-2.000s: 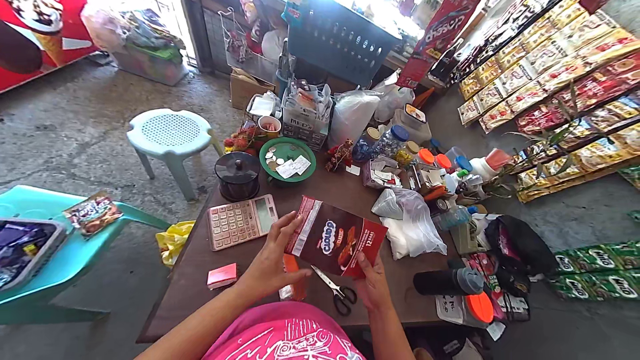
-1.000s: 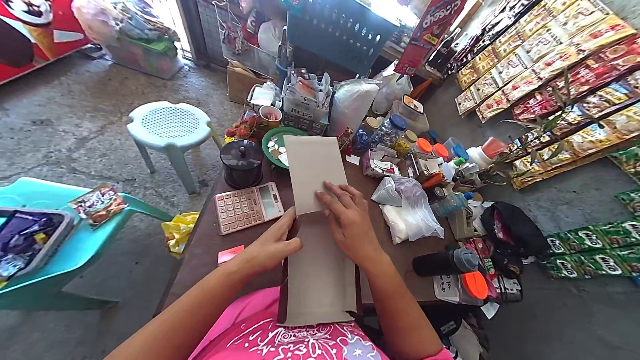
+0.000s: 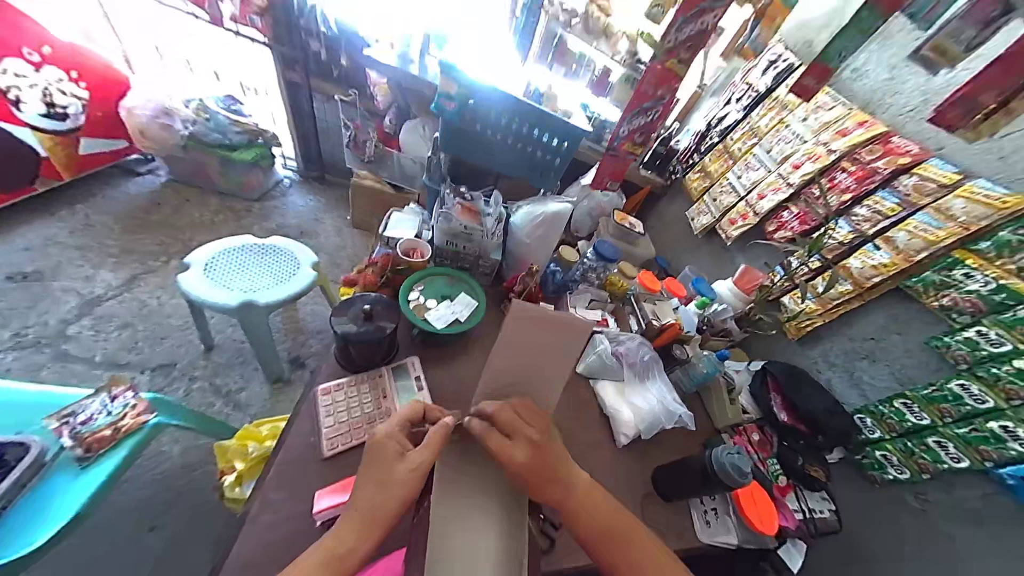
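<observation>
An opened-out cardboard box (image 3: 478, 512), plain inner side up, runs lengthwise from the near table edge toward the green plate (image 3: 442, 300). Above its left edge, my left hand (image 3: 408, 448) pinches thumb against forefinger. My right hand (image 3: 520, 448) lies over the cardboard, its fingertips meeting the left ones at the edge. Whatever lies between the fingertips is too small to tell. A pink calculator (image 3: 372, 406) is just left of my left hand, with a pink pad (image 3: 334, 498) below it. Scissor handles (image 3: 547, 530) show partly beside the cardboard.
Beyond the calculator stands a dark lidded pot (image 3: 365, 330). Plastic bags (image 3: 640, 388), jars and a black bottle (image 3: 700, 474) crowd the table's right side. A light-blue stool (image 3: 250, 276) stands on the floor at left; sachet strips (image 3: 872, 208) hang at right.
The box, printed side up two seconds ago, now shows its opened plain inside. Since one second ago, my hands have come together at its left edge.
</observation>
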